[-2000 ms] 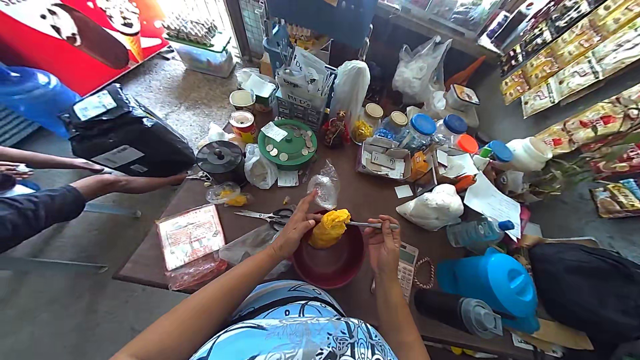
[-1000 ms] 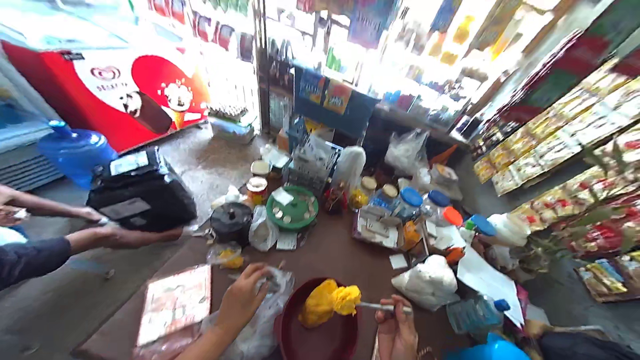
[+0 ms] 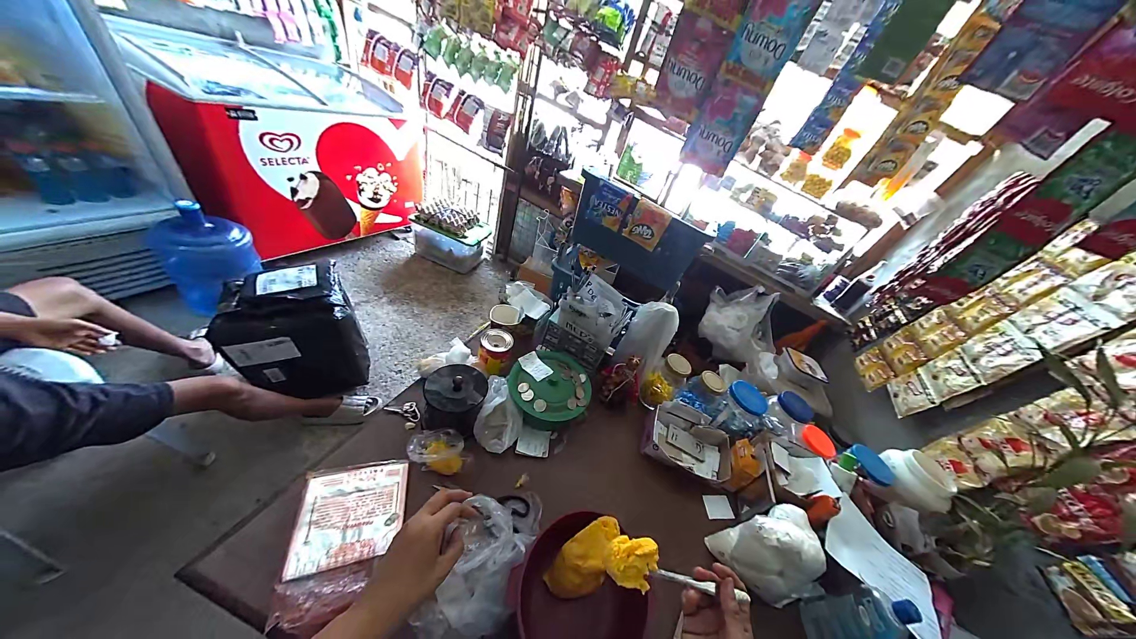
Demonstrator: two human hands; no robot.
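Observation:
My right hand (image 3: 717, 599) holds the handle of a metal utensil (image 3: 688, 581), whose far end is buried in a lump of yellow dough-like food (image 3: 632, 561). That lump touches a larger yellow mass (image 3: 579, 559) in a dark red bowl (image 3: 581, 617). To the left of the bowl, my left hand (image 3: 437, 537) rests on or beside a clear plastic bag (image 3: 484, 568), fingers bent; whether it pinches the film cannot be told. Scissors (image 3: 515, 508) lie partly hidden behind the bag. A small clear bag with yellow food (image 3: 441, 453) is farther back.
A green lid with coins (image 3: 550, 390), a black pot (image 3: 454, 395), lidded jars (image 3: 745, 404), an open box (image 3: 688, 444) and a white bag (image 3: 770, 552) crowd the brown table (image 3: 612, 475). A person's legs (image 3: 240, 399) and a black package (image 3: 288, 333) are at left.
My left hand, on the yellow food two seconds ago, is now at the plastic bag left of the bowl. The view has tilted up. The utensil stays in my right hand.

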